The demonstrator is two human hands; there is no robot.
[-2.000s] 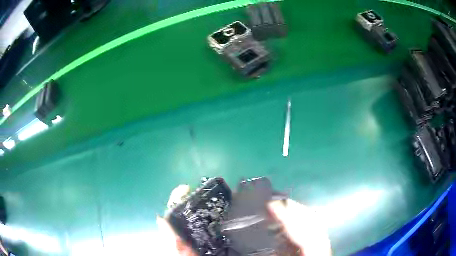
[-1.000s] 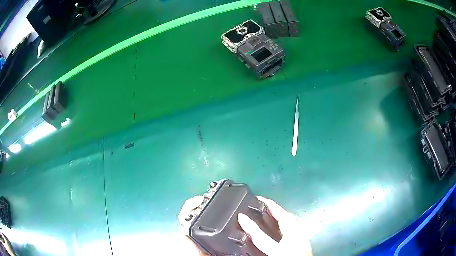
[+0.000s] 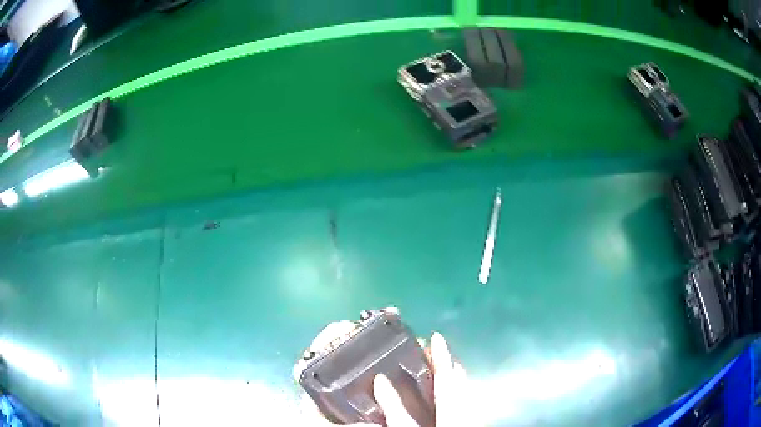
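A joined dark camera block (image 3: 363, 367) is held at the bottom centre, its smooth, ribbed grey-brown back facing up and small metal bits along its upper left edge. My right hand (image 3: 442, 388) grips its right side, with a finger or thumb over the back. My left hand (image 3: 332, 335) is mostly hidden behind and under the block; only a pale part shows at its upper left edge. Both hands are overexposed and cut off near the bottom edge.
Tweezers (image 3: 491, 238) lie right of centre. An opened camera (image 3: 451, 98), dark bars (image 3: 492, 57) and another opened camera (image 3: 657, 93) lie on the darker strip. More dark bars (image 3: 92, 129) are far left. Stacked covers (image 3: 719, 192) stand at right, above a blue bin (image 3: 738, 379).
The circuit-board housing and cover, separate two seconds ago, are now together as one block. Since one second ago the block has shifted slightly left, and the view has tilted.
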